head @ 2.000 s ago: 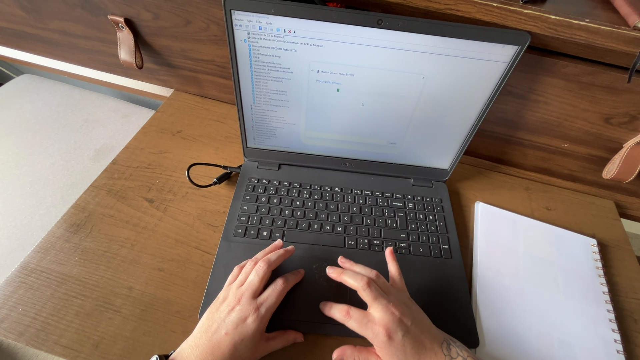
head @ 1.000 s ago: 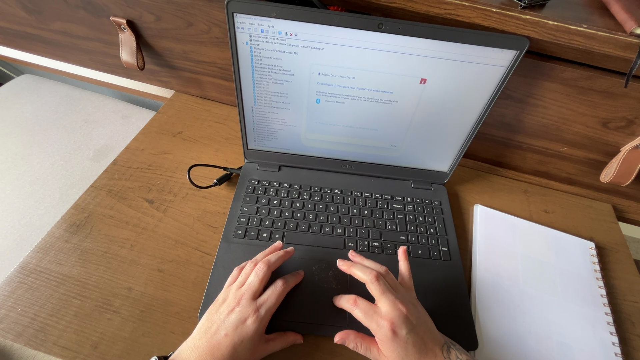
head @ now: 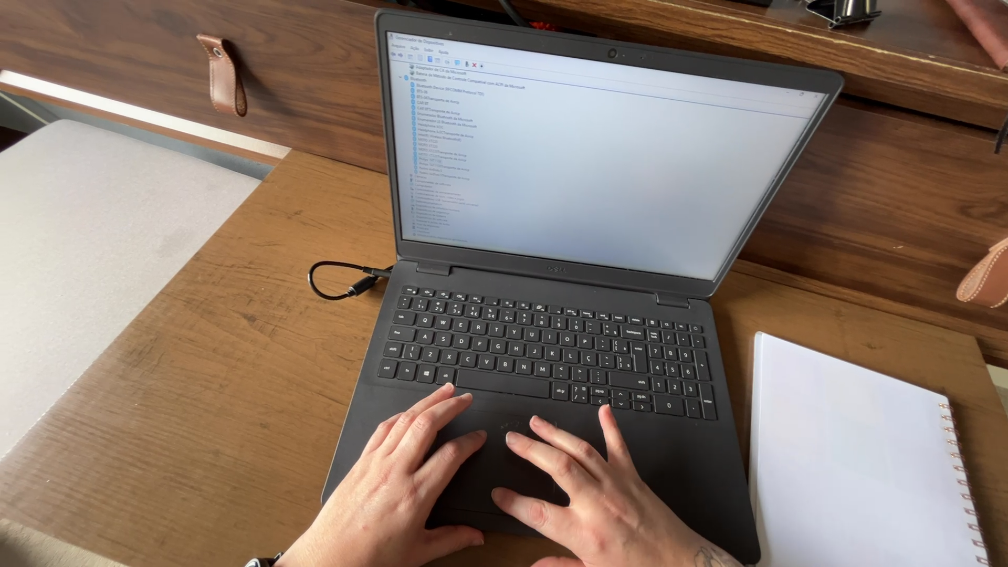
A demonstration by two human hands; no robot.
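Note:
A dark Dell laptop stands unfolded on the wooden desk, its lit screen (head: 598, 165) showing a window with a list down the left side. Below the screen is the black keyboard (head: 543, 346). My left hand (head: 402, 480) rests on the left of the palm rest, fingertips just below the space bar and thumb low. On the right, my right hand (head: 587, 488) lies over the touchpad (head: 504, 472) with its fingers spread. Neither hand holds anything. Both hands partly cover the touchpad.
Right of the laptop lies a spiral notebook (head: 858, 457) with a blank page up. A short black cable (head: 339, 282) loops from the laptop's left side. Behind are wood drawer fronts with a leather pull (head: 224, 77), and a black binder clip (head: 843, 12) sits on the upper ledge.
The small dialog box on the laptop screen has gone, leaving the list window. My right hand's fingers have shifted slightly over the touchpad; my left hand is nearly where it was.

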